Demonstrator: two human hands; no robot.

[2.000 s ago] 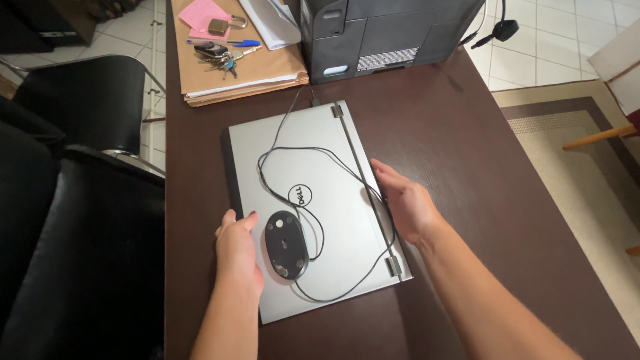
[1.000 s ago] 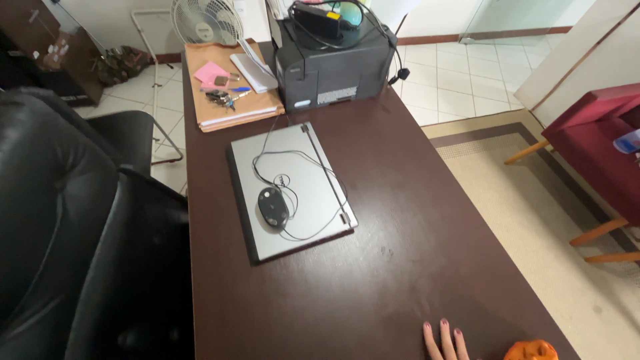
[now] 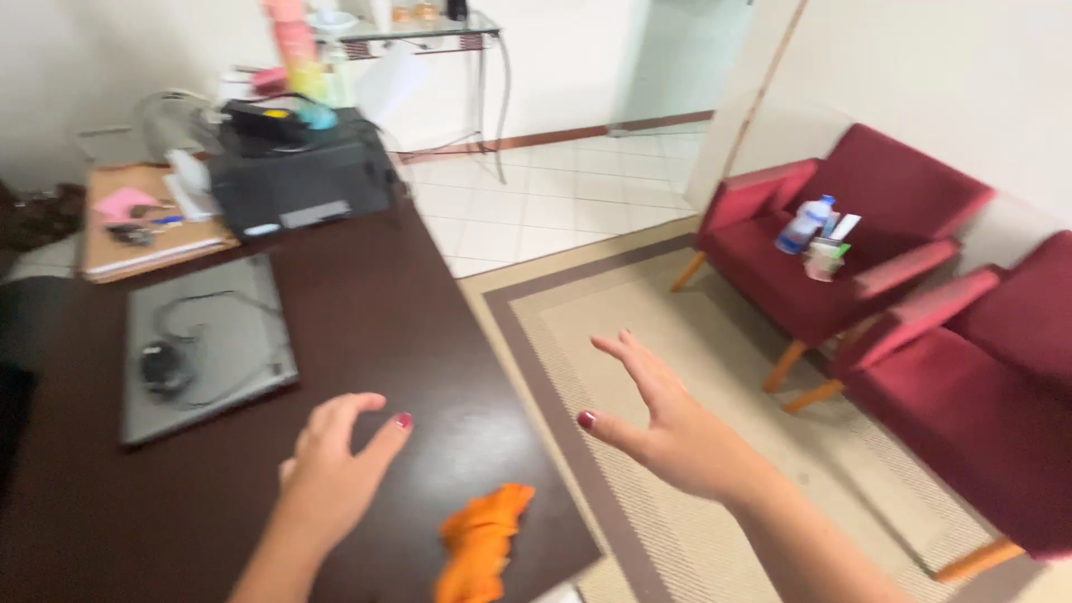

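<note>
My left hand (image 3: 335,461) is above the dark desk (image 3: 377,310), its fingers apart and holding nothing. To its right, my right hand (image 3: 662,419) reaches out past the desk edge over the rug, also empty with spread fingers. An orange cloth (image 3: 484,544) lies crumpled near the desk's corner, between and below the hands. Left of my left hand rests a closed grey laptop (image 3: 243,335), and on its lid sit a black computer mouse (image 3: 165,368) and its cable.
Behind the laptop stand a black printer (image 3: 310,184) and a stack of brown envelopes (image 3: 159,251) with keys (image 3: 130,234). Red armchairs (image 3: 871,184) stand at right; one holds a plastic bottle (image 3: 804,224) and a cup (image 3: 825,258). A beige rug (image 3: 603,293) covers the floor beside the desk.
Two seconds ago both hands were at the laptop's sides; now they are away from it, apart in the air. The view has swung right, showing the armchairs and the orange cloth.
</note>
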